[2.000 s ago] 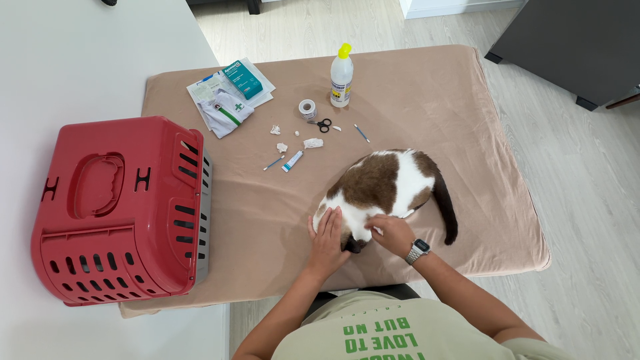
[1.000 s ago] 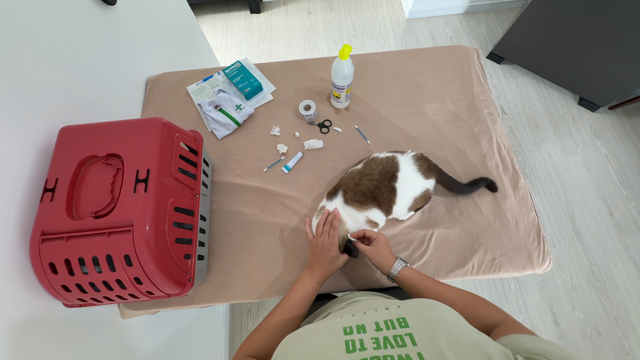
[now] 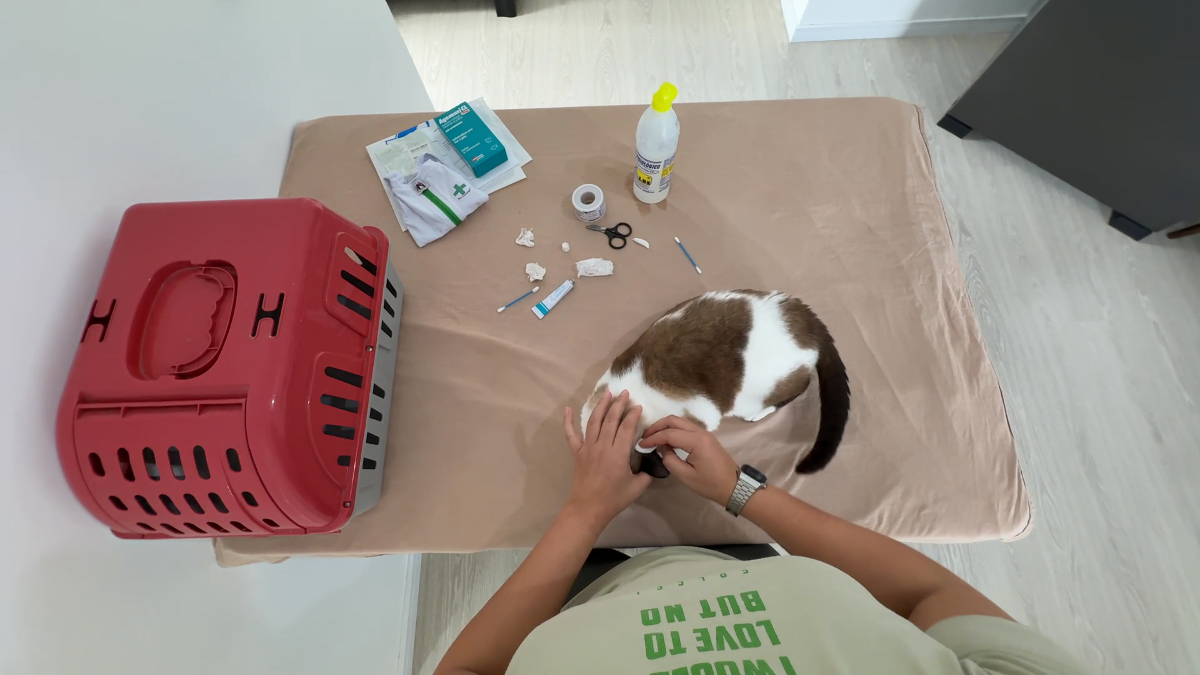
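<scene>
A brown and white cat (image 3: 698, 356) lies on the cloth-covered table, its dark tail curving down at the right. My left hand (image 3: 607, 459) rests spread over the cat's head and neck, fingers apart. Close beside it, my right hand (image 3: 692, 455) has its fingertips pinched on a small white piece, perhaps cotton or gauze, at the cat's head near a dark ear (image 3: 653, 464). The hands hide most of the head. A metal-banded watch (image 3: 746, 489) is on my right wrist.
A red pet carrier (image 3: 309, 450) stands left. Farther back are a white bottle with yellow cap (image 3: 655, 150), tape roll (image 3: 589, 202), scissors (image 3: 616, 234), a small tube (image 3: 553, 299), cotton swabs (image 3: 687, 255), crumpled white pieces (image 3: 594, 268), a teal box (image 3: 472, 141) and a zipped pouch (image 3: 435, 201).
The cat's tail stretched out to the right one second ago and now curls down. My right hand has turned slightly at the cat's head. My left hand stays in place.
</scene>
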